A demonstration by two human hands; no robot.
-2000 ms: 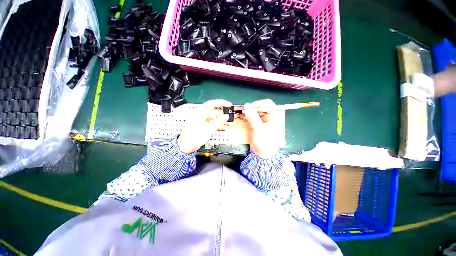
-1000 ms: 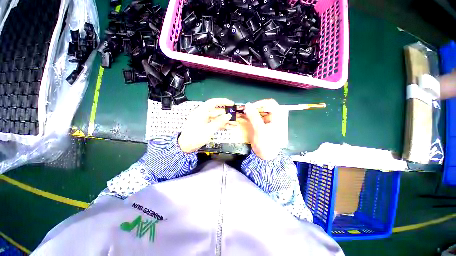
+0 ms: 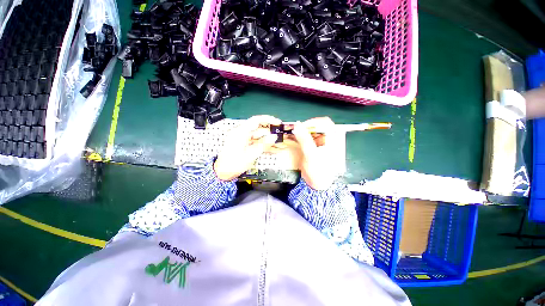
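Observation:
My left hand [image 3: 244, 148] pinches a small black plastic part [image 3: 277, 132] between its fingertips, above the white perforated board [image 3: 196, 142]. My right hand [image 3: 317, 149] holds a slim pale hand tool [image 3: 358, 127] like a pen; its orange-yellow end points right. The tool's working end is close to the part, partly hidden by my right fingers; I cannot tell whether it touches. The part has a small pale mark on its face.
A pink basket [image 3: 311, 90] of jumbled black parts stands ahead. A loose heap of black parts [image 3: 191, 80] lies left of it. A packed tray [image 3: 27, 89] in clear film is at far left. A blue basket [image 3: 435, 277] is below right. Another person's hand [image 3: 535, 103] is beside a wrapped cardboard bundle [image 3: 499, 143].
The view has shifted slightly, and the basket and bundle appear a little farther right than at first. Both hands keep the same hold, with the black part turned or tilted slightly.

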